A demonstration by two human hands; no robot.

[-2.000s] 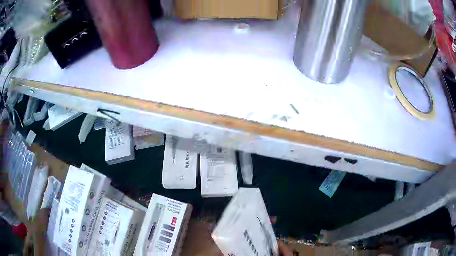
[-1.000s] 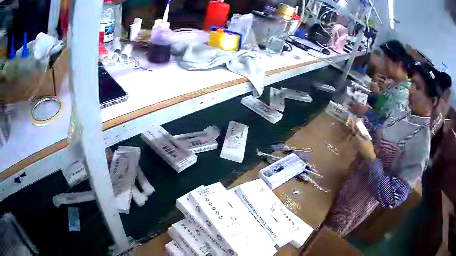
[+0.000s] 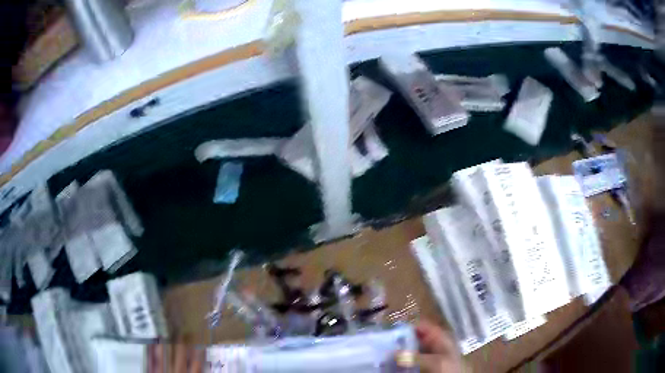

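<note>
A long white retail box (image 3: pixel 313 355) lies level at the bottom edge, blurred and partly cut off. My right hand (image 3: pixel 437 351) grips its right end, with fingers and thumb partly visible. My left hand (image 3: pixel 175 358) shows only as blurred fingers at the bottom edge by the box's left end; whether it grips the box is unclear. A dark tangle of small parts, possibly cables (image 3: pixel 332 295), lies just beyond the box on the brown surface (image 3: pixel 394 251), with shiny clear pieces around it.
White boxes are stacked at right (image 3: pixel 514 240); more stand at lower left (image 3: pixel 135 306). Boxes and a light blue card (image 3: pixel 228 182) lie on the dark green belt (image 3: pixel 175 211). A pale metal support (image 3: pixel 332 138) rises before the white shelf (image 3: pixel 452 29). Another person's sleeve (image 3: pixel 652 262) is at far right.
The view has swung back left and down from the neighbouring workers. My hands, the held box and the dark tangle have come into view at the bottom.
</note>
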